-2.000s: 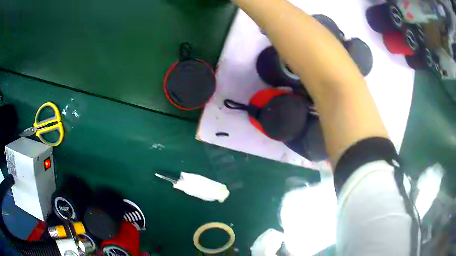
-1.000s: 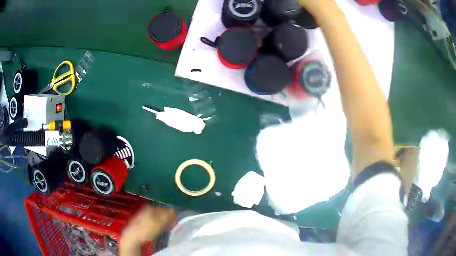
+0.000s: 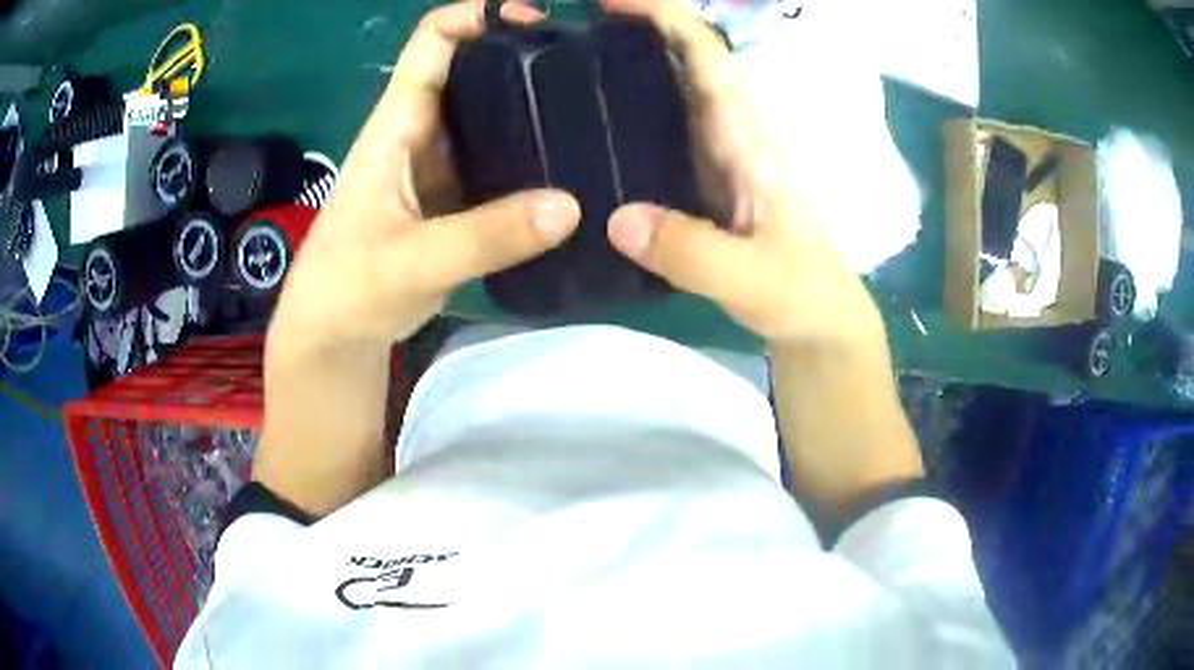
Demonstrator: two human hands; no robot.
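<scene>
A black fabric-covered speaker with a smooth vertical black strip is held up close in front of my chest. My left hand grips its left side, thumb on its front face. My right hand grips its right side, thumb also on the front near the strip. The fingers of both hands are partly hidden behind the speaker. A dark loop shows at its top edge by my left fingers. White sheets lie on the bench just right of my right hand.
Several black and red speakers stand at the left beside a white box and yellow-handled scissors. A red crate is below them. An open cardboard box is at right, with a blue crate below.
My left hand has come up from over the red crate, and my right hand has come back from the speakers on the white board. Both now hold a black speaker. The view has tilted down.
</scene>
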